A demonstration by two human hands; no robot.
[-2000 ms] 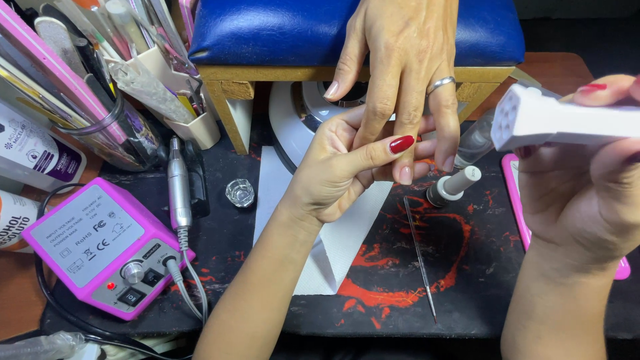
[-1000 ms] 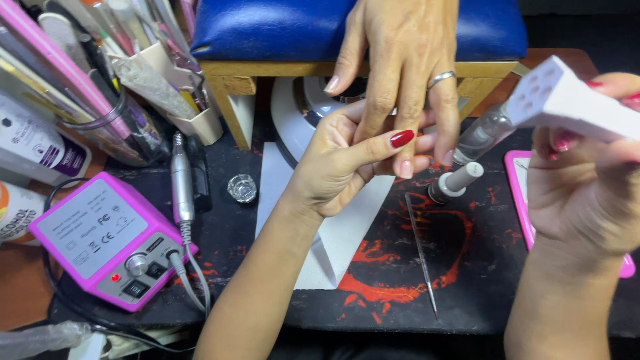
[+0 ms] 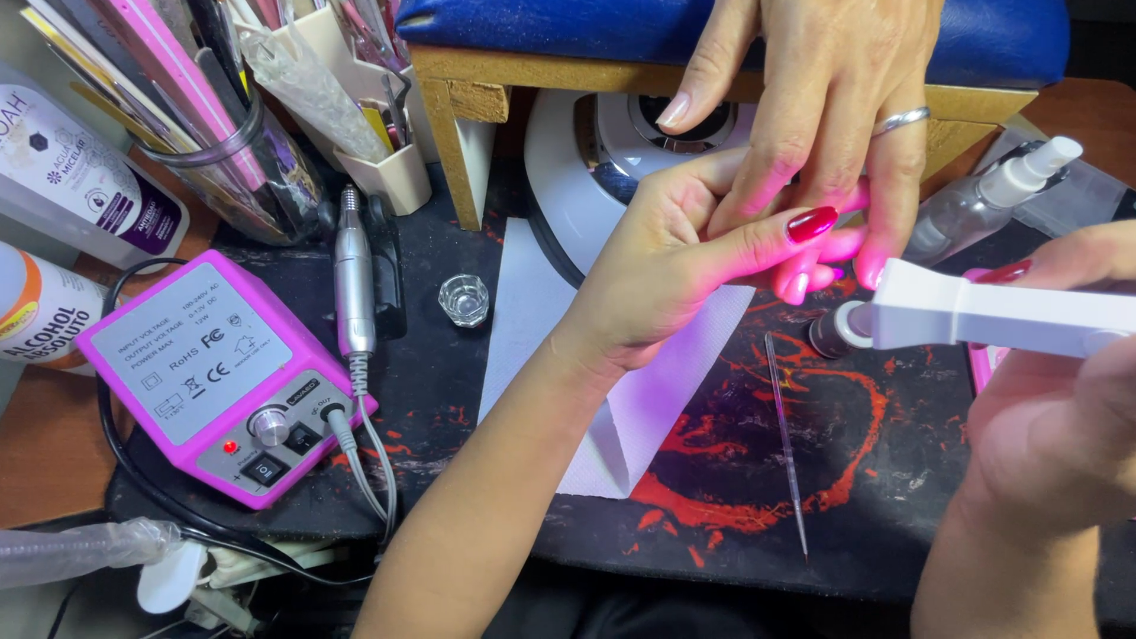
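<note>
My left hand [image 3: 701, 257] holds the fingers of another person's hand [image 3: 834, 106], which reaches down over a blue padded armrest [image 3: 568, 27] and wears a silver ring. My right hand [image 3: 1047, 399] grips a white handheld UV nail lamp [image 3: 1003, 311], its head close to those fingertips. Purple-pink light falls on the fingers and on a folded white paper towel [image 3: 621, 426]. Partly behind the lamp head stands a nail polish bottle [image 3: 830, 333]. A thin nail-art brush [image 3: 785, 444] lies on the black and red mat [image 3: 710, 524].
At left are a pink nail drill box [image 3: 222, 373], its silver handpiece [image 3: 353, 284], a small glass dish [image 3: 463, 300], a cup of nail files [image 3: 257, 195] and bottles [image 3: 98, 169]. A white round device [image 3: 568, 177] sits under the armrest; a spray bottle [image 3: 985, 204] stands at right.
My right hand has brought the lamp left and down to the other person's fingertips. The lamp now casts purple-pink light; none showed before. My left hand still holds the fingers.
</note>
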